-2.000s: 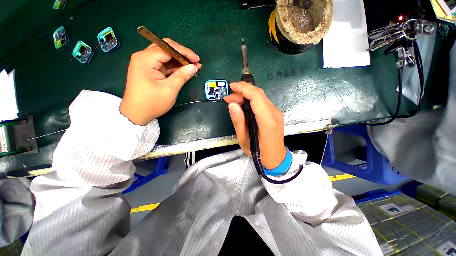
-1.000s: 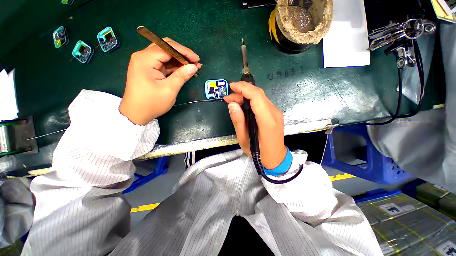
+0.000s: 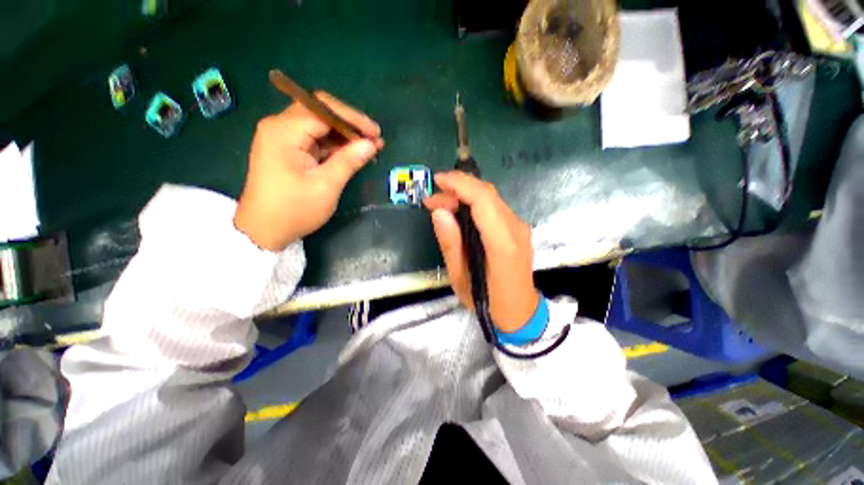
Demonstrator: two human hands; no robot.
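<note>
A thumb-sized circuit board module (image 3: 410, 186) with a light blue rim lies on the dark green mat between my hands. My left hand (image 3: 298, 175) is left of it and holds brown tweezers (image 3: 308, 98) between thumb and fingers. My right hand (image 3: 495, 248) holds a black soldering iron (image 3: 471, 237), its thin metal tip pointing away from me, beyond the module and clear of it. My right thumb and a fingertip are at the module's right edge; whether they touch it I cannot tell. The frame is slightly blurred.
Several modules (image 3: 211, 92) lie at the far left. A tip cleaner pot (image 3: 568, 52), a white paper sheet (image 3: 645, 80) and a metal iron holder (image 3: 744, 85) stand at the back right. A metallic block (image 3: 36, 269) is at the left mat edge. Another person's grey sleeve (image 3: 829, 256) shows at right.
The whole view has shifted a little, so the mat and its items appear slightly lower. Both hands keep the same hold and nearly the same place beside the module.
</note>
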